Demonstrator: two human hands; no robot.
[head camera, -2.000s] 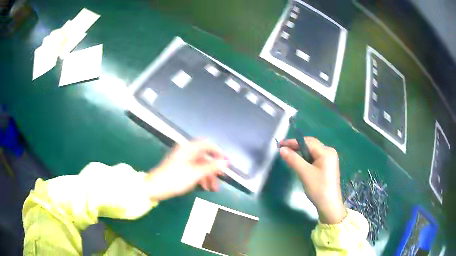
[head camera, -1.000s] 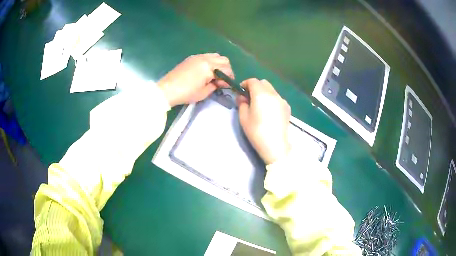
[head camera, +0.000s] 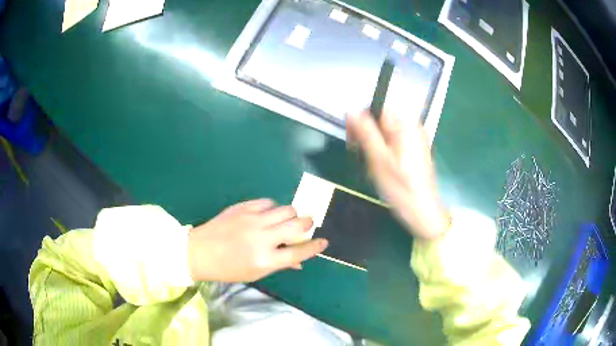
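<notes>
My left hand (head camera: 253, 242) has its fingertips on the edge of a white card with a black rectangle (head camera: 354, 226), near my body. My right hand (head camera: 398, 162) is blurred above the card's right side and holds dark slim tweezers (head camera: 383, 84) pointing up and away. A tablet-sized dark grey cover (head camera: 290, 67) with white patches lies beyond my hands on a white backing sheet (head camera: 270, 100). Glare whitens much of the cover, and the frame's top edge cuts it off. Whether the left fingers pinch the card cannot be told.
More covers (head camera: 503, 30) lie on the belt at the right, one (head camera: 571, 101) farther along. A heap of thin silvery slivers (head camera: 527, 211) sits at right, beside a blue tray (head camera: 571, 290). Cream cards (head camera: 132, 10) lie at top left.
Both hands have left the cover's far corner and moved toward my body. My left hand is now at the card. The view has shifted, so the cover sits higher in the picture.
</notes>
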